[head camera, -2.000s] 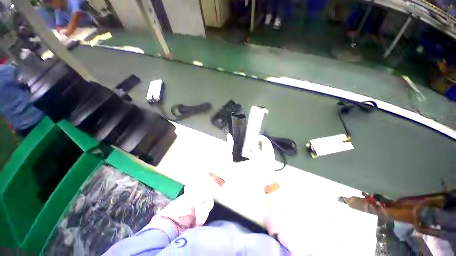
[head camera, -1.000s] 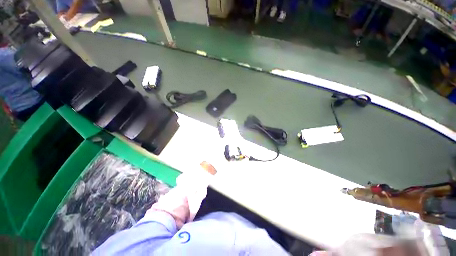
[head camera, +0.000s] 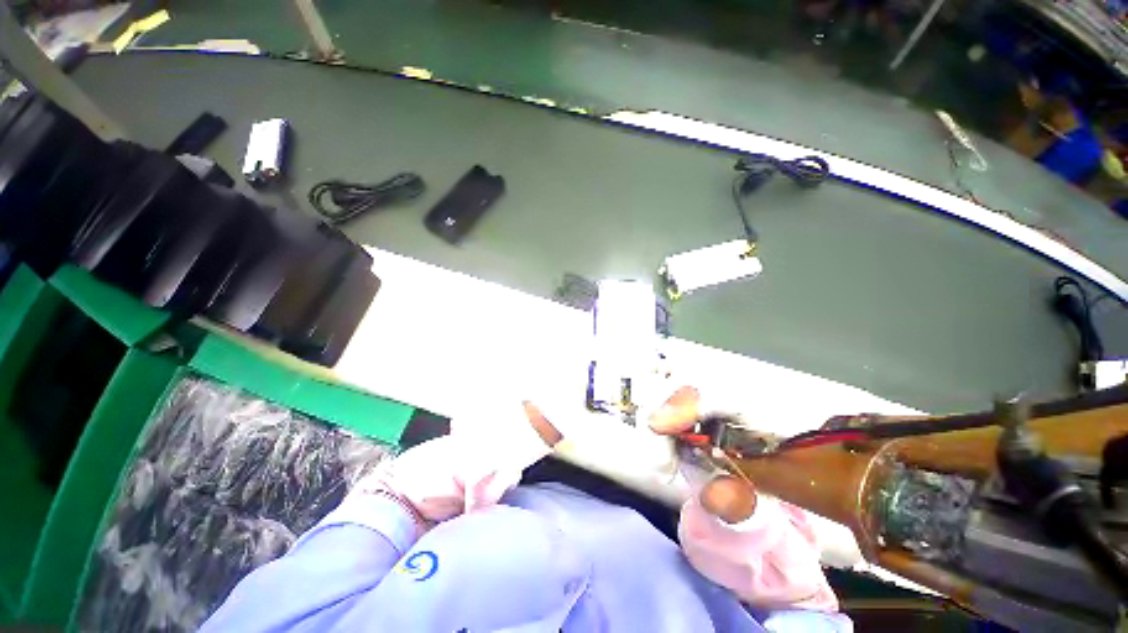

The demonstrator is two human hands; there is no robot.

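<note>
A flat white adapter inner unit [head camera: 625, 324] lies across the belt-side edge of the white ledge, its dark-ended side with small metal parts towards me. My left hand [head camera: 476, 458], in a white glove with a bare fingertip, is just left of its near end; glare hides whether it touches. My right hand [head camera: 748, 532], gloved with bare fingertips, is around the front of a brown-orange hand tool [head camera: 810, 482] with red wires. Its finger and thumb show on either side of the tool. The tool's front is close to the unit's near end; its exact tip is unclear.
The green belt [head camera: 544, 161] carries a black housing [head camera: 465, 204], a cord coil [head camera: 365, 195] and other white units [head camera: 714, 268]. Black cases [head camera: 210, 241] line the left. A green box [head camera: 303, 393] holds bagged parts [head camera: 217, 495] at lower left.
My right hand has come from the lower right to the tool, which now reaches left to the unit. The unit sits more upright in view. The view has shifted, so belt items appear further left.
</note>
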